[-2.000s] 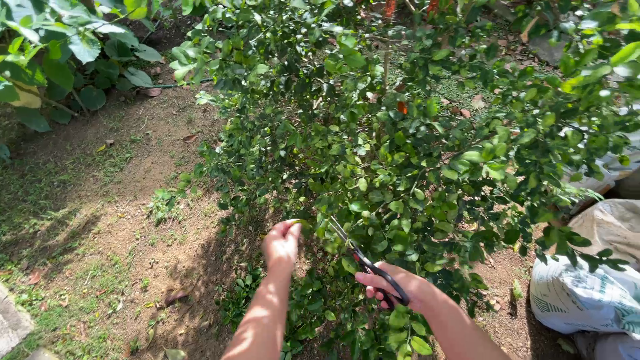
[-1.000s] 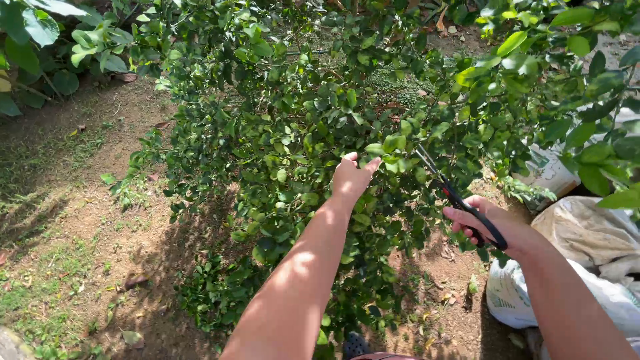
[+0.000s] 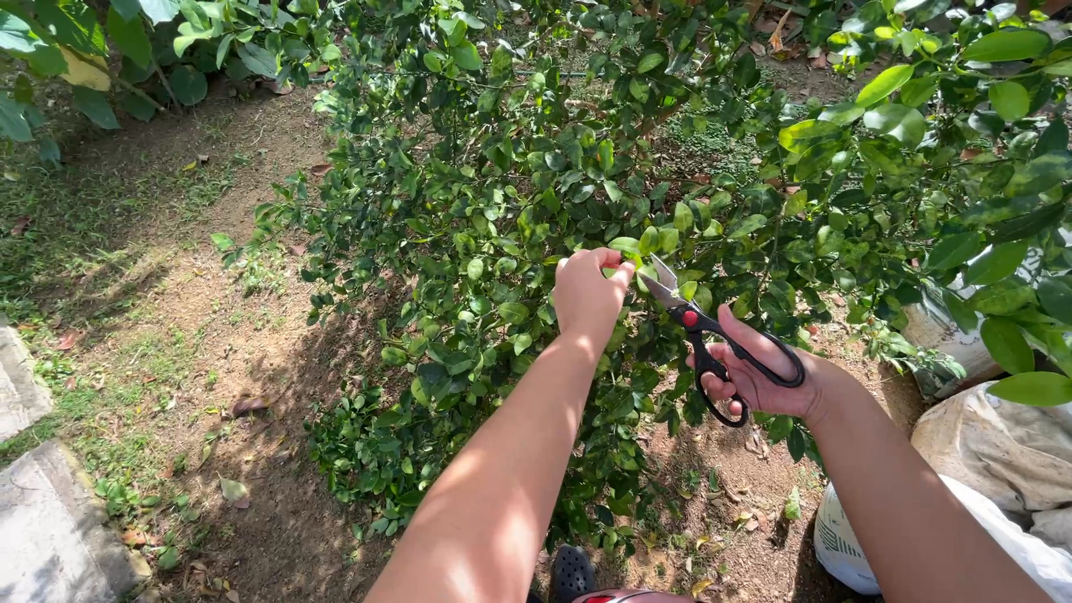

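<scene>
A leafy green shrub [image 3: 502, 218] fills the middle of the head view. My left hand [image 3: 589, 293] pinches a light green leafy sprig [image 3: 630, 251] between thumb and finger. Just right of it, my right hand [image 3: 762, 373] holds scissors [image 3: 691, 320] with black handles and a red pivot, fingers through the loops. The blades are parted and point up and left, close to my left fingertips and the sprig. Whether the blades touch the stem cannot be told.
White sacks [image 3: 980, 444] stand on the soil at the lower right. Concrete slabs [image 3: 59, 528] lie at the left edge. A leafy branch [image 3: 997, 176] hangs at the upper right, and a broad-leaved plant [image 3: 100, 50] grows at the upper left. A dark perforated clog [image 3: 574, 573] shows at the bottom.
The scissor blades, nearly together one second ago, are now parted and nearer my left fingers. The view had shifted right between the two earlier frames.
</scene>
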